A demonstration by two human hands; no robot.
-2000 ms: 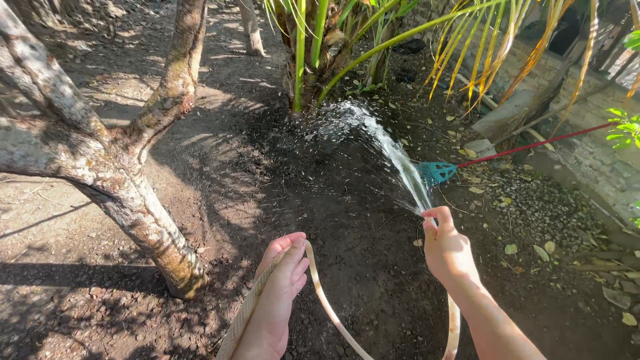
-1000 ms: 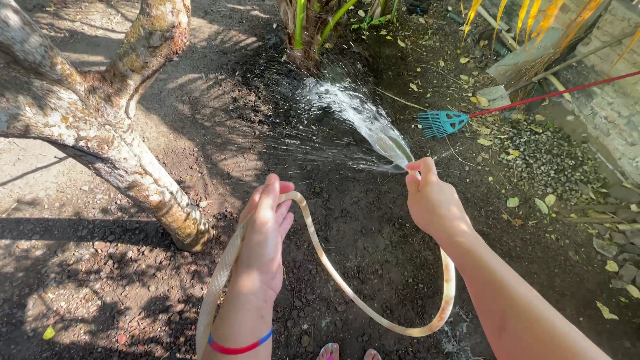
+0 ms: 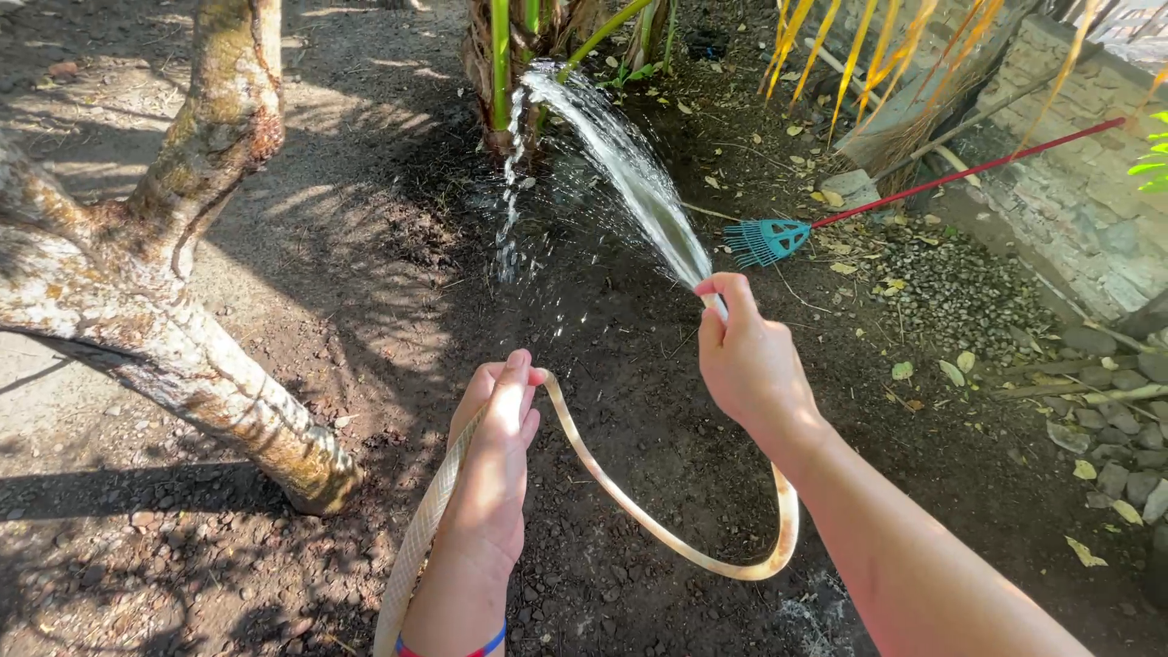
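Note:
My right hand (image 3: 753,356) grips the end of a pale garden hose (image 3: 671,538), with the thumb and forefinger near its mouth. A fanned stream of water (image 3: 630,173) leaves it and arcs up and left to the base of a green-stalked plant (image 3: 500,73). From the right hand the hose hangs in a U-shaped loop and rises to my left hand (image 3: 497,429), which holds it between thumb and fingers. Its further length runs down along the left forearm, which wears a red and blue band (image 3: 479,646).
A pale-barked tree trunk (image 3: 246,401) forks at the left. At the right a teal leaf rake (image 3: 771,241) with a red handle lies near a gravel patch (image 3: 958,283), a stone wall (image 3: 1077,173) and loose stones (image 3: 1118,438). Yellow fronds (image 3: 849,64) hang at the upper right.
The stream, which fell on the soil beside the plant a second ago, now reaches the plant's base. Both hands keep their hold on the hose. The view has tilted down since the oldest frame.

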